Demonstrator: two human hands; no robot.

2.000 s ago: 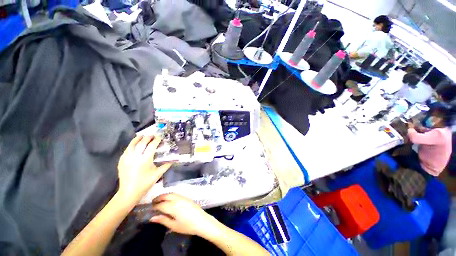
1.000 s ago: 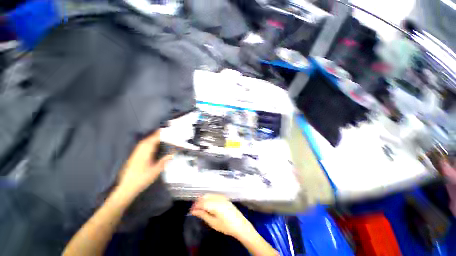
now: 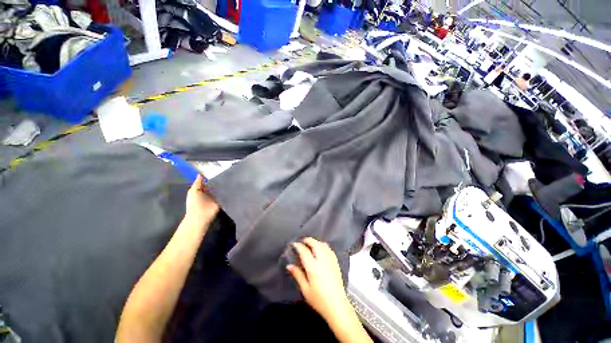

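Observation:
Large smooth dark grey cloth (image 3: 335, 154) lies in folds left of the overlock machine. My left hand (image 3: 202, 201) is at the cloth's left corner, with the fingers closed on its edge beside a blue strip. My right hand (image 3: 313, 268) pinches a bit of the cloth's lower part near the machine; its fingertips are partly hidden in the fold. The white overlock machine (image 3: 489, 234) with a blue stripe stands at the right, its front open and metal parts bare.
Another grey cloth (image 3: 80, 234) spreads at the left. Blue crates (image 3: 74, 84) stand on the floor at the upper left, one full of cloth. A blue thread stand (image 3: 569, 231) is at the right edge. A yellow-black floor line (image 3: 181, 90) runs behind.
The view has swung left, so the machine now shows at the lower right. Both hands have left the machine's front and hold the grey cloth.

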